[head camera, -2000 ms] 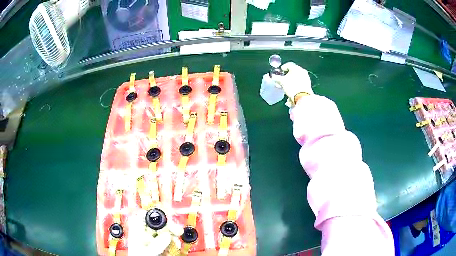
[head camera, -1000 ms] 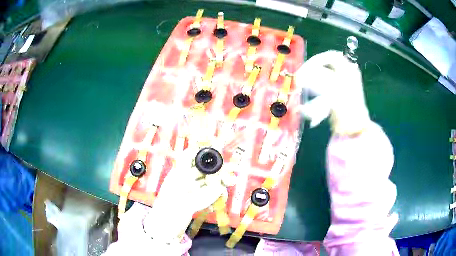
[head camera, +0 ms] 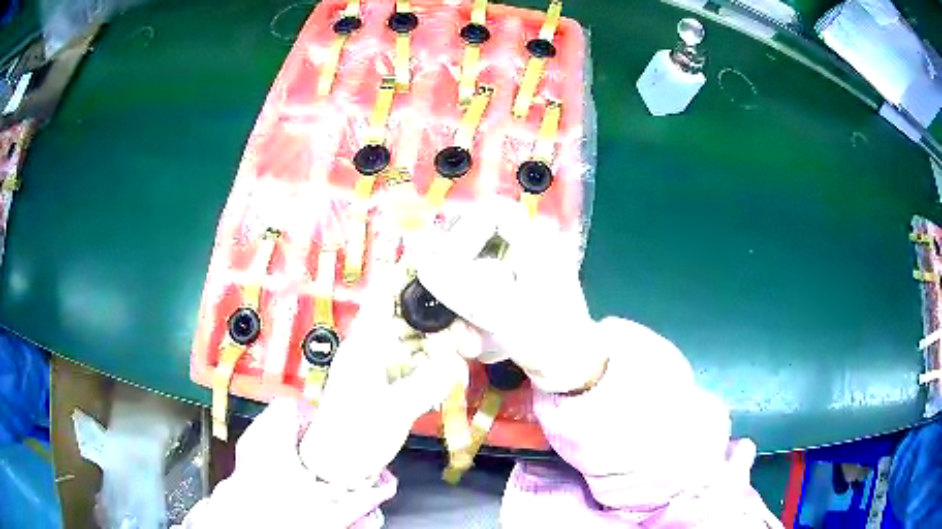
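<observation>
A wristwatch with a round black face (head camera: 426,306) and gold strap is held in my gloved left hand (head camera: 382,398) above the lower part of the salmon-red tray (head camera: 284,155). My gloved right hand (head camera: 506,289) covers part of the watch from the right, its fingers at the face. I cannot tell whether it holds a cloth; glove and cloth would be the same white. Several other watches lie in rows on the film-covered tray, such as one at the upper middle (head camera: 452,161) and one at the lower left (head camera: 244,325).
A small whitish bottle with a shiny round top (head camera: 671,83) stands right of the tray on the green bench (head camera: 744,248). Another watch tray (head camera: 929,310) is at the far right edge. A brown cardboard box (head camera: 79,413) with clear plastic is below the bench at left.
My right hand has moved from beside the bottle, back and leftward, onto the watch in my left hand. The bottle is uncovered. The view has shifted.
</observation>
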